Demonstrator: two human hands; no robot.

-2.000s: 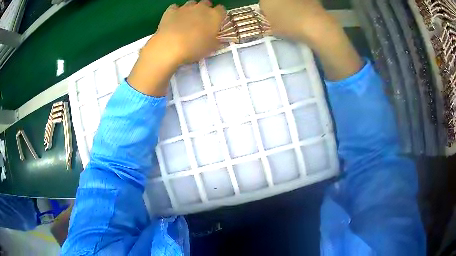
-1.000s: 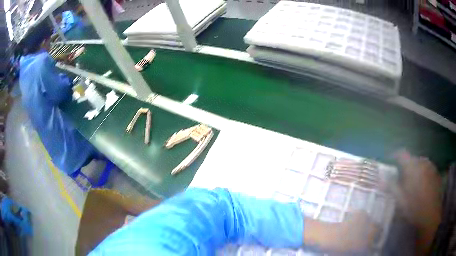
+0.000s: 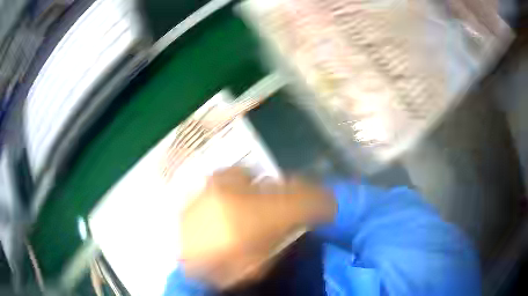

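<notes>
The view is strongly blurred. A white tray [image 3: 136,214] lies at the bench edge, its grid washed out by glare. A fanned bunch of wristwatches [image 3: 191,137] lies at its far end, clear of both hands. My left hand [image 3: 211,240] and my right hand [image 3: 283,202] overlap above the near part of the tray. Their fingers are blurred, and whether they hold anything cannot be told.
A tray loaded with rows of watches [image 3: 376,63] is at the upper right. Stacked white trays [image 3: 78,69] stand at the upper left beyond the green conveyor [image 3: 145,110]. Blurred watch straps [image 3: 95,277] show at the lower left.
The view has swung right, bringing in the loaded tray. Both hands have moved away from the watch bunch and come together over the near part of the tray.
</notes>
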